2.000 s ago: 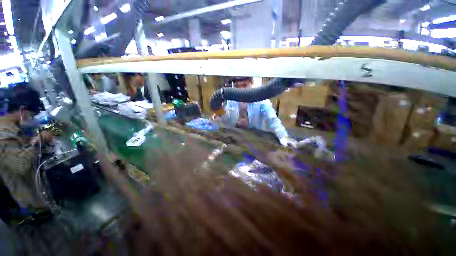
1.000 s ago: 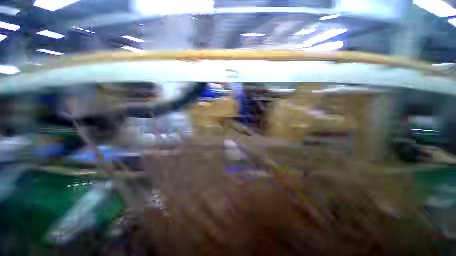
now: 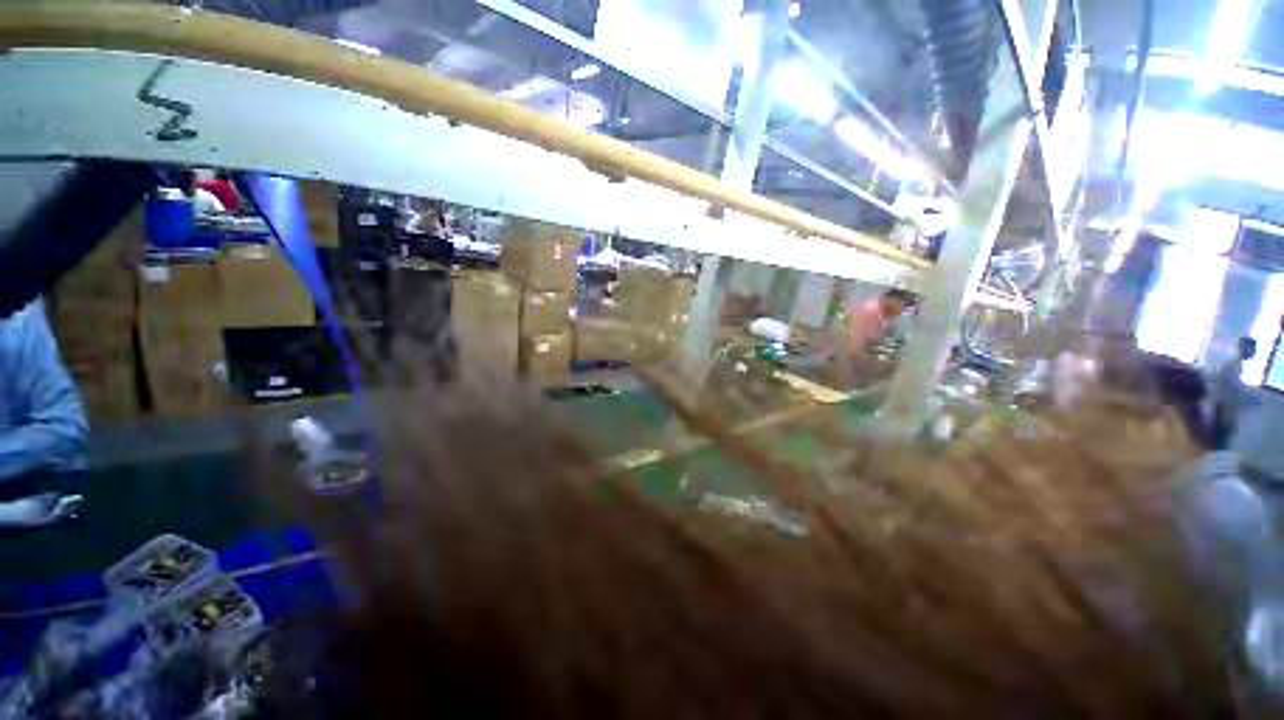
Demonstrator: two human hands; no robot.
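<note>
Two pale open housings with small dark and yellow bits inside, one of them the upper housing (image 3: 162,566), lie on the blue mat (image 3: 289,566) at the lower left. Shiny clear plastic film (image 3: 99,661) lies crumpled beside them at the bottom left. A small white item (image 3: 327,457) stands farther back by the blue strap (image 3: 310,253). Blurred brown hair covers the middle and bottom of the view. Neither of my hands can be seen; the hair may hide them.
A pale frame beam (image 3: 423,169) crosses overhead, with posts at right. A person's blue sleeve (image 3: 35,394) is at the left edge. Cartons (image 3: 225,303) stand behind. The green conveyor (image 3: 676,436) runs to the right, where other people are. A blurred item lies on it.
The view has swung to the right. The opposite worker is now at the left edge, and the right part of the line and its posts have come into view.
</note>
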